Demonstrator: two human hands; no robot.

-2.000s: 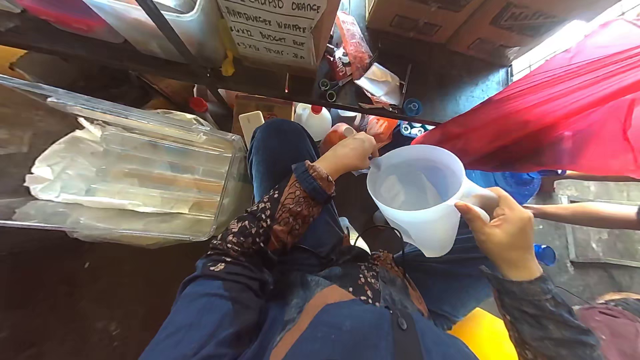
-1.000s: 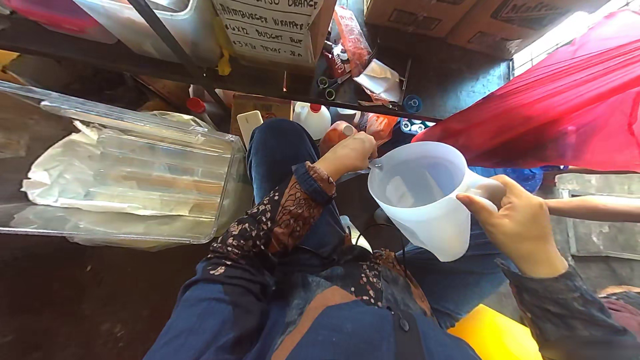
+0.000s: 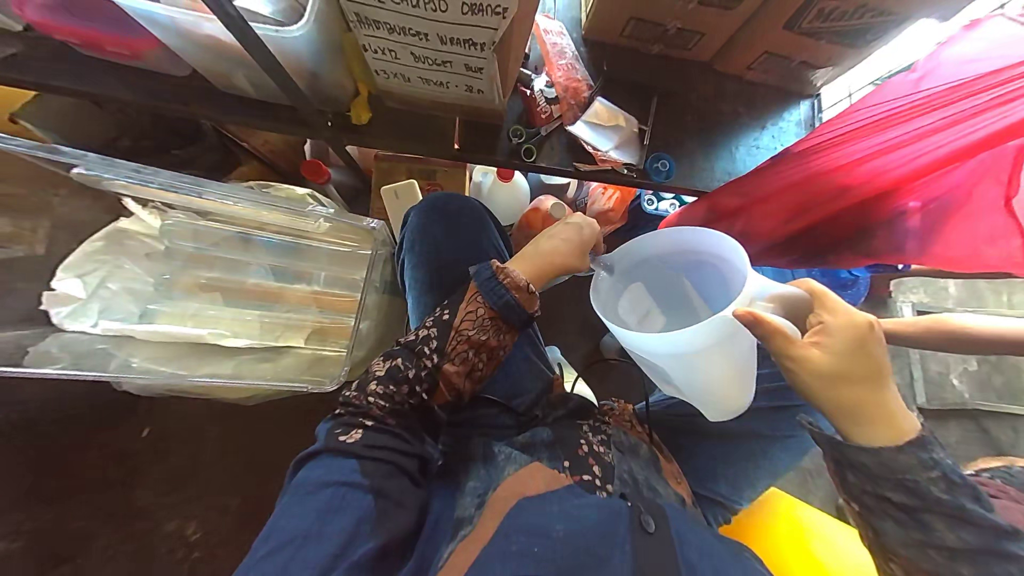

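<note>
In the head view my right hand grips the handle of a translucent white plastic pitcher, which is tilted with its spout toward my left hand. My left hand is closed just beyond the spout, at the mouth of something clear, perhaps a plastic bag; what its fingers hold is mostly hidden. Beyond that hand an orange-red container shows in part. A white jug with a red cap stands behind my knee. Liquid in the pitcher cannot be made out for sure.
A clear plastic bin with pale wrapping lies at left. Above is a dark shelf with a cardboard box bearing writing, scissors and a tape roll. Red cloth hangs at right, near another person's arm.
</note>
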